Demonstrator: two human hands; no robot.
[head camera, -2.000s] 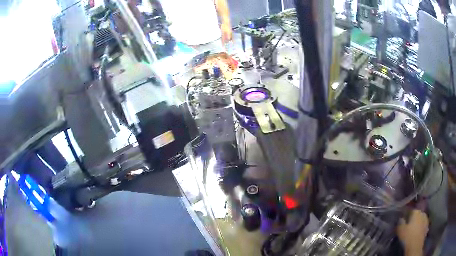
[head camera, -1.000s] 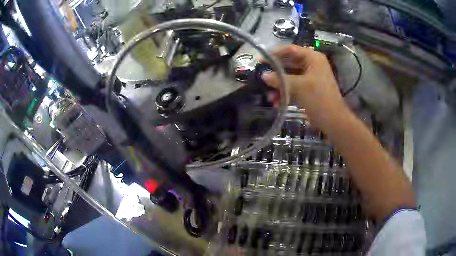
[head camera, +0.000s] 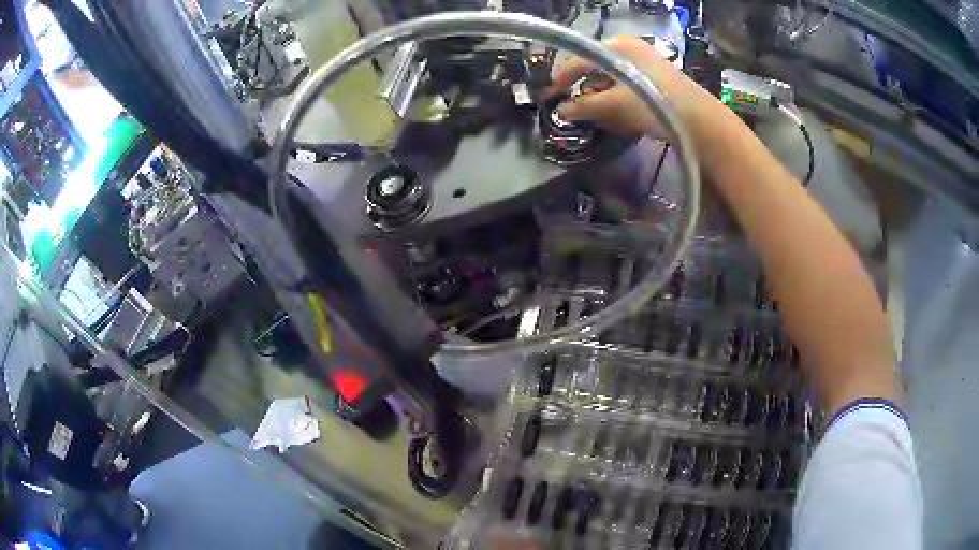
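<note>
My right hand (head camera: 628, 95) reaches in from the right, seen partly through the large clear hoop. Its fingertips grip a round black part (head camera: 585, 88) just over a round fixture (head camera: 567, 140) on the dial plate (head camera: 472, 161). The fingers partly hide the part; whether it touches the seat is unclear. Another round fixture (head camera: 397, 197) sits further left on the dial. A clear blister tray (head camera: 612, 403) with rows of black discs standing on edge lies below my forearm. My left hand is out of view.
The large round hoop (head camera: 488, 349) crosses the view above the dial. A thick black diagonal arm (head camera: 311, 252) with a red light (head camera: 349, 385) stands left of the tray. A crumpled white wipe (head camera: 286, 425) and a black ring-shaped piece (head camera: 432, 464) are near its foot.
The view has swung right from the ring light to the dial and tray. In the last second my right hand with the black part has moved from beside the fixture to just over it.
</note>
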